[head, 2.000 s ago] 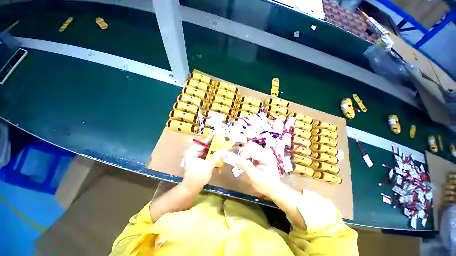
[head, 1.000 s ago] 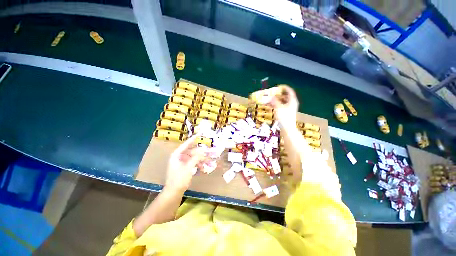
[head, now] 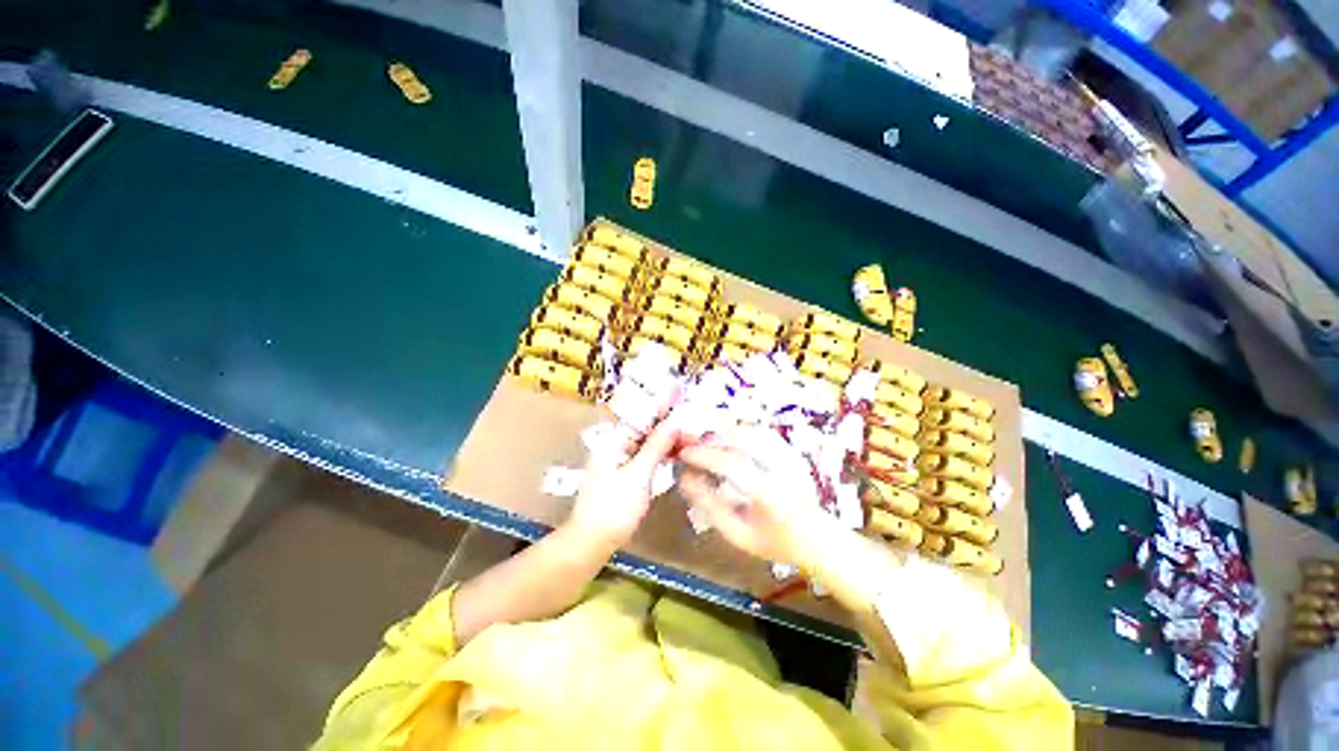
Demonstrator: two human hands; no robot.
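Note:
My left hand (head: 614, 492) and my right hand (head: 756, 499) meet over the near side of a heap of wired components (head: 778, 404). Their fingertips pinch a small white piece with a red wire between them; the fingers hide most of it. Yellow toy car body shells (head: 668, 316) lie in rows behind and to the right of the heap. Shells and heap rest on a brown cardboard sheet (head: 507, 448).
The dark green conveyor belt (head: 734, 191) runs beyond a pale rail and an upright post (head: 546, 132). It carries car bodies (head: 872, 294) and narrow yellow parts (head: 642, 184). A spare component pile (head: 1197, 587) lies right; a phone-like device (head: 62, 157) lies left.
My right hand has come back from over the belt, where it held a yellow car body, to my left hand. A car body now lies on the belt beside a narrow part.

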